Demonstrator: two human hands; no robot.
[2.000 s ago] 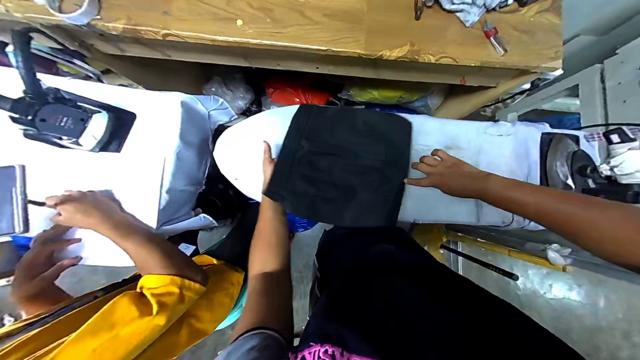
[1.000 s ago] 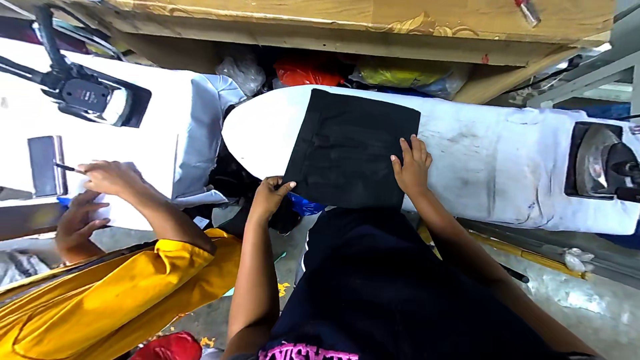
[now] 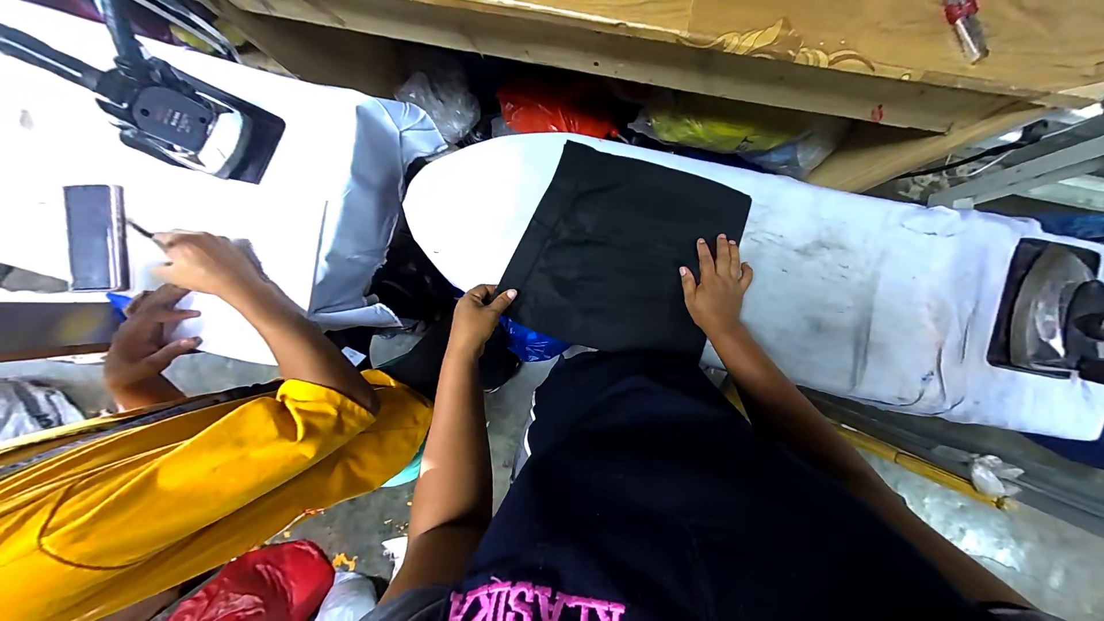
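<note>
A black piece of fabric (image 3: 630,250) lies flat across the white padded ironing board (image 3: 828,250). My left hand (image 3: 479,315) pinches its lower left corner between thumb and fingers. My right hand (image 3: 718,285) rests with spread fingers on the fabric's right edge, partly over the board. An electric iron (image 3: 1048,310) sits on a dark rest at the board's right end, away from my right hand.
At left, a co-worker in a yellow garment (image 3: 216,466) holds a thin dark tool over another white board (image 3: 216,224), which bears an iron (image 3: 185,125) and a dark rectangular object (image 3: 95,237). A wooden table (image 3: 604,43) with a red-handled tool (image 3: 966,30) runs along the far side.
My left hand has moved from the fabric's upper left side to its lower left corner. My right hand has shifted from pinching the right edge to lying spread on it.
</note>
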